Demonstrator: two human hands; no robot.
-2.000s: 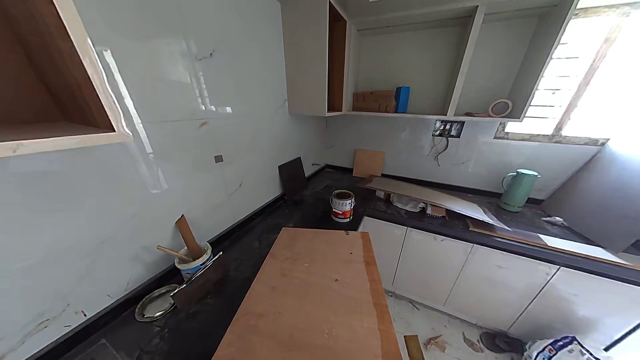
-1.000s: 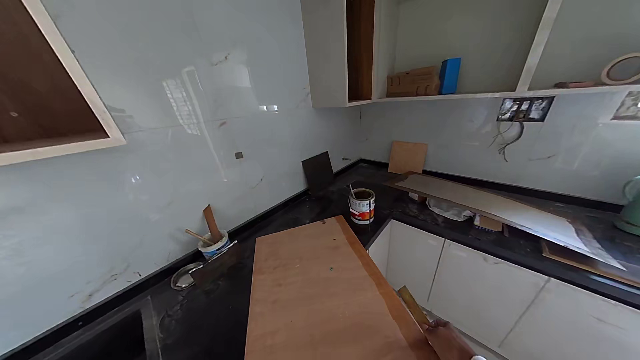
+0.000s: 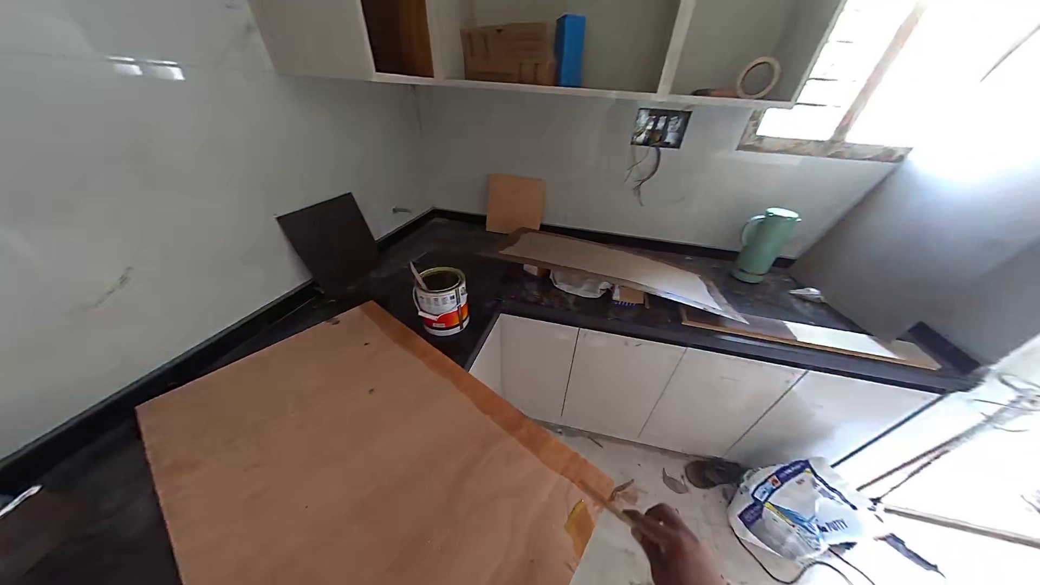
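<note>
My right hand (image 3: 668, 540) is at the bottom right, closed on the thin handle of a brush (image 3: 605, 500), whose far end rests at the right edge of a plywood panel (image 3: 349, 455). A darker orange-brown strip runs along that edge, with a yellowish patch near my hand. The panel lies on the black countertop. Beyond its far corner stands an open paint can (image 3: 443, 302) with a stick or brush handle leaning out of it. My left hand is not in view.
Long boards (image 3: 601, 264) lie on the counter at the right, near a green jug (image 3: 765, 245). A dark panel (image 3: 331, 242) leans on the wall. On the floor is a putty bag (image 3: 800, 508). Open cabinets (image 3: 613, 65) hang above; wires stick out of a wall box (image 3: 660, 127).
The view has swung right. My right hand has come into view at the panel's right edge. The orange-brown strip shows along that edge in the earlier frames too.
</note>
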